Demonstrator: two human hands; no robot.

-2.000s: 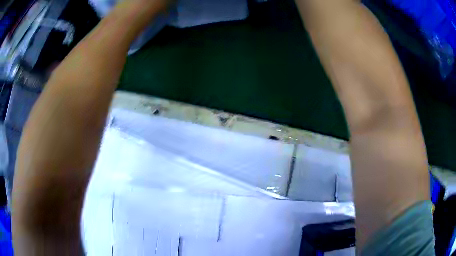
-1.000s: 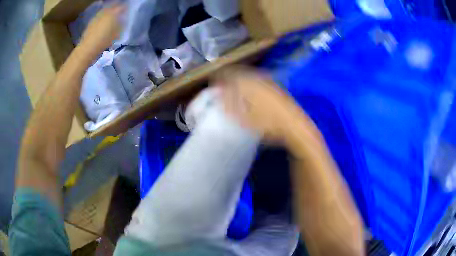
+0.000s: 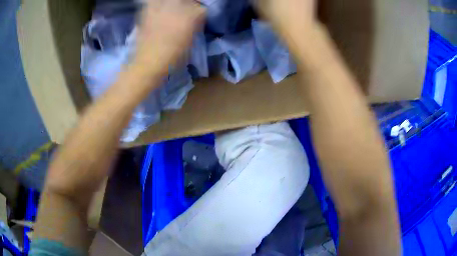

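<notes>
An open cardboard carton [image 3: 215,110] fills the top of the view. Pale protective bags [image 3: 238,57] lie in it, some crumpled. My left hand [image 3: 173,25] is over the bags at the upper left, blurred; its fingers run together with the bags. My right hand [image 3: 285,12] is at the top edge, partly cut off, over the right part of the bags. A dark item [image 3: 228,17] shows between the hands, too blurred to name. Whether either hand grips anything cannot be told.
Blue plastic bins [image 3: 421,165] stand at the right, and a blue frame [image 3: 168,175] is below the carton. The wearer's leg in pale trousers [image 3: 250,185] is under the carton's near edge. Another brown carton [image 3: 107,245] is at the lower left.
The view has turned from the bench to the carton, which now sits more central. My right hand has moved from the carton's near edge to over its inside, beside my left hand.
</notes>
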